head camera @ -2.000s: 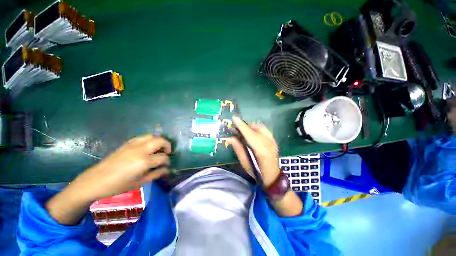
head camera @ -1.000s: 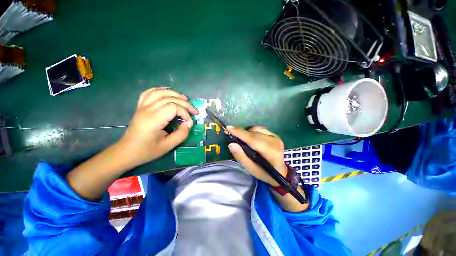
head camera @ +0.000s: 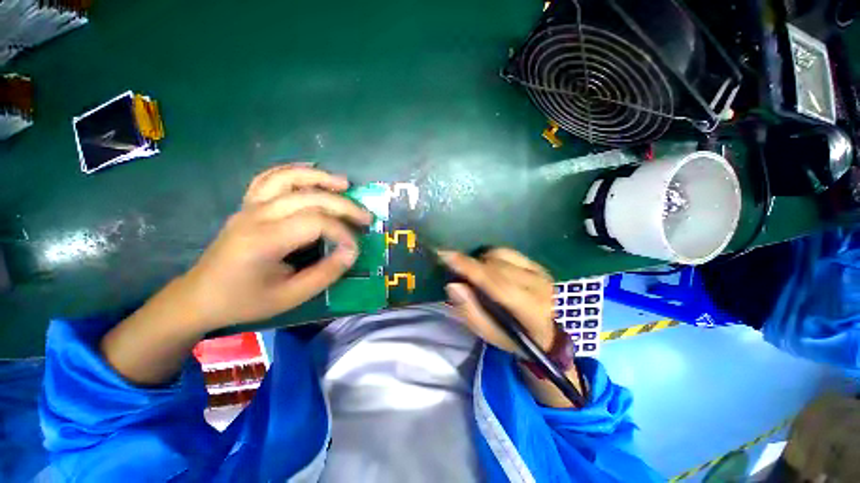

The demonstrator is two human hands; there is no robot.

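Note:
Several small green circuit boards (head camera: 356,294) lie in a column near the bench's front edge. Hooked board-side flexes (head camera: 403,281) stick out from their right sides; the lower ones look orange, the top one white in glare. My left hand (head camera: 283,236) is over the left side of the upper boards, thumb and fingers curled close together; whether it pinches solder wire I cannot tell. My right hand (head camera: 500,292) holds the black soldering iron (head camera: 528,344) like a pen. Its blurred tip is just right of the middle flex, apparently not touching it.
A small stack of LCD modules (head camera: 116,133) lies at left, with more fanned stacks (head camera: 38,24) at upper left. A fume fan (head camera: 594,90) and a white tip-cleaning pot (head camera: 671,208) stand at right. A person's blue sleeve (head camera: 811,297) shows at far right.
The view has shifted a little. The iron's tip has moved down and right, away from the top flex. My left hand has shifted slightly left; the solder wire at left no longer shows clearly.

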